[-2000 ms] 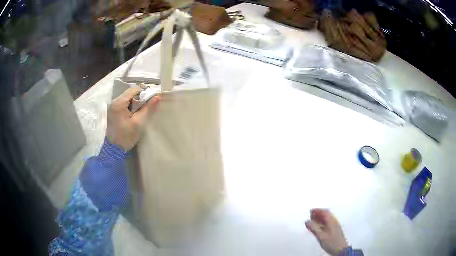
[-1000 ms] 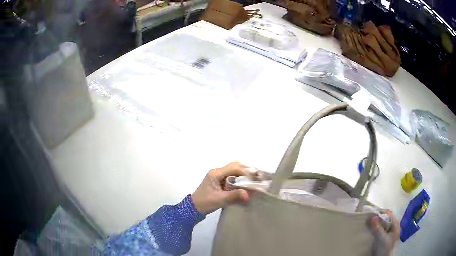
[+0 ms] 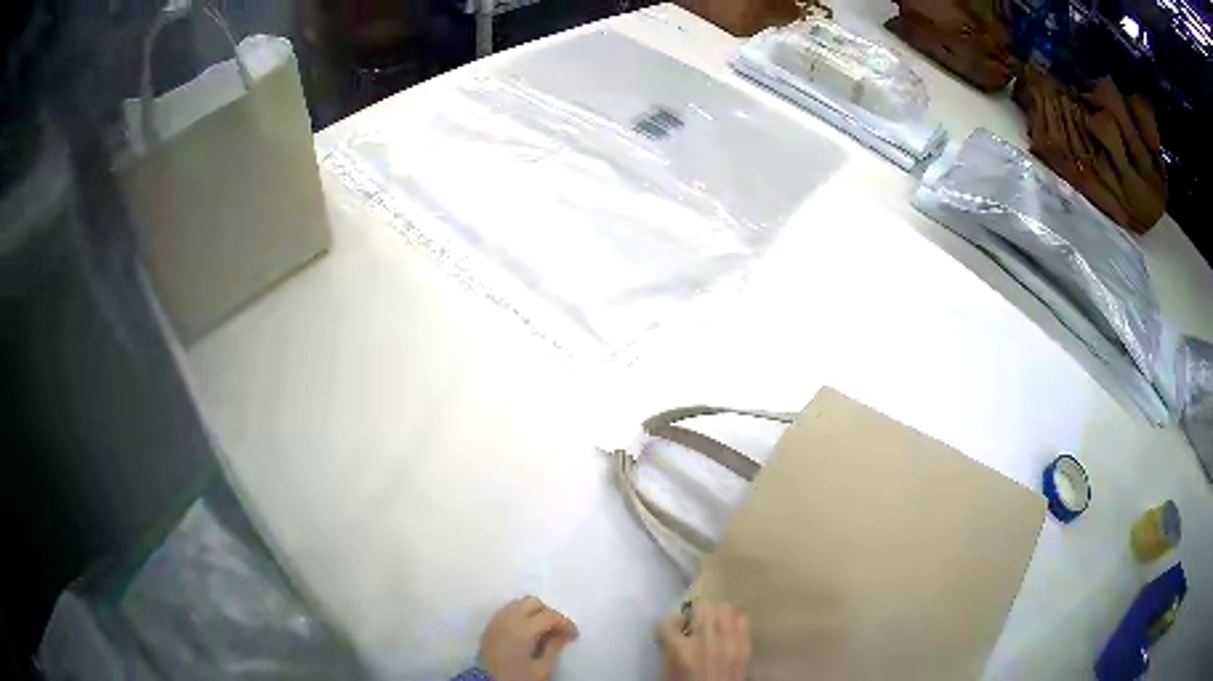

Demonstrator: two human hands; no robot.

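Note:
A beige tote bag (image 3: 878,545) lies flat at the lower right, its two handles pointing left onto white tissue paper (image 3: 532,492). My right hand (image 3: 708,644) is at the bag's lower left edge, by its opening; whether it grips the bag is unclear. My left hand (image 3: 527,636) is left of it, apart from the bag, fingers curled, near the frame's bottom edge. Both hands are small and partly cut off.
Another tote (image 3: 233,186) stands at the left table edge. Clear plastic bags (image 3: 599,173) lie at the back. Blue tape roll (image 3: 1067,488), yellow tape (image 3: 1156,531) and blue dispenser (image 3: 1141,623) are right. Plastic-covered packs (image 3: 1051,246) and brown bags (image 3: 1091,133) lie far right. Wrapped plastic (image 3: 200,599) is lower left.
The tote went from held upright in both hands to lying flat at the lower right. My left hand has let go and moved down. The view has shifted, showing more of the left side.

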